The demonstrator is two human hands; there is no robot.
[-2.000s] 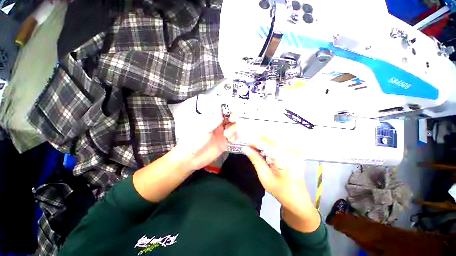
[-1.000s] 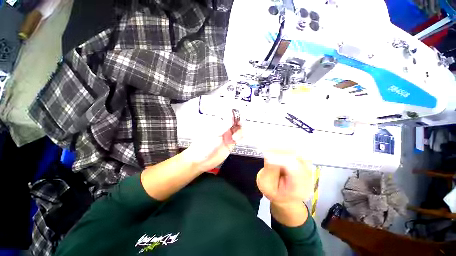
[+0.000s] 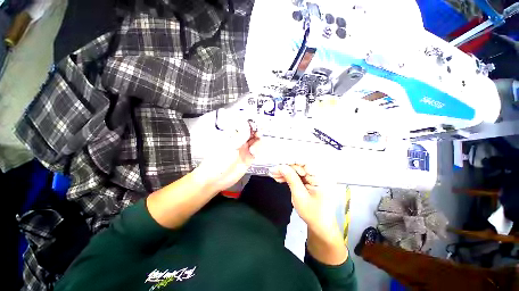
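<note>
My left hand is over the front of the white machine bed, below and left of the needle area. Its fingertips pinch a tiny metal piece, perhaps a bobbin case. My right hand is at the bed's front edge, right of my left hand, with thumb and fingertips together; glare hides whether it holds thread or anything thin. Black thread snips lie on the bed right of the needle. The plaid garment is piled left of the needle.
The white sewing machine head with its blue stripe stands at upper right. A dark control panel is at the bed's right end. Olive-grey cloth lies far left. A bundled grey-brown cloth and a person's shoe are on the floor at lower right.
My right hand has gone from a curled pose to one with its fingertips together, closer to my left hand. My left hand still pinches the metal piece. The whole view has shifted slightly.
</note>
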